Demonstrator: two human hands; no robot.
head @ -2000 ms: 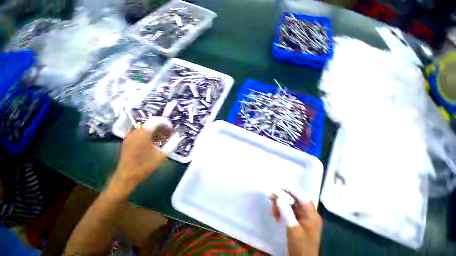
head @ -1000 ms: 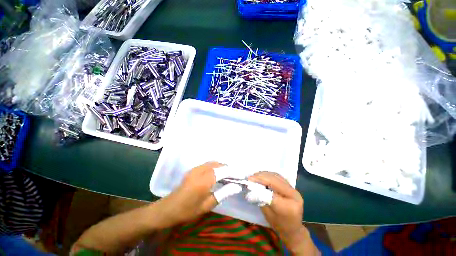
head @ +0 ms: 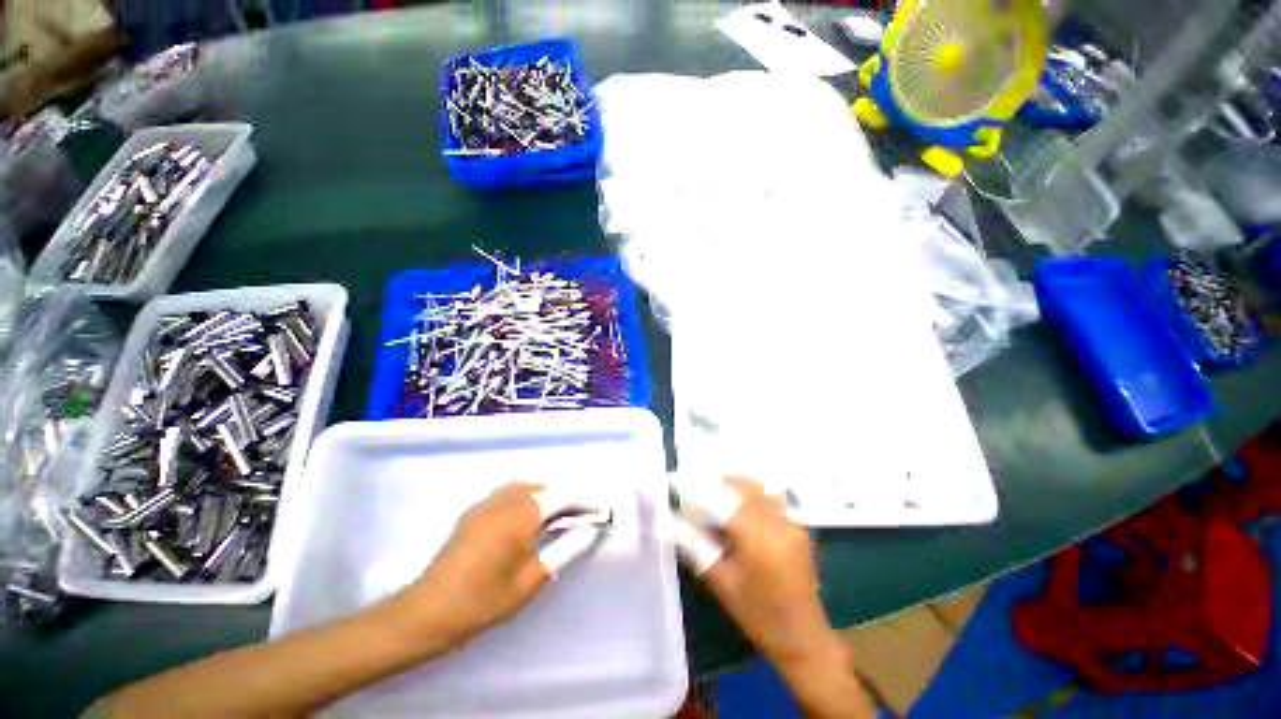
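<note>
My left hand (head: 495, 555), with white finger cots, is over the white work tray (head: 485, 674) and pinches a shiny metal tube (head: 579, 523) between thumb and fingertips. My right hand (head: 759, 562), also with finger cots, is blurred at the work tray's right rim, beside the near left corner of the right-hand white tray (head: 899, 492). Its fingertips are close together; whether they hold a small part cannot be told. Tubes fill the white parts tray (head: 337, 351) on the left. Thin stems (head: 513, 337) are heaped in the blue basket (head: 386, 344) behind the work tray.
A large bag of white parts (head: 759, 183) lies over the right-hand tray. A second stem basket (head: 520, 176) and a second tube tray (head: 232, 162) stand farther back. A yellow-and-blue fan (head: 955, 63), a blue tray (head: 1117, 344) and a red stool (head: 1152, 604) are at the right.
The view has swung right. My hands, together over the work tray a second ago, are now apart. My right hand has moved right toward the white parts; my left hand still holds a tube.
</note>
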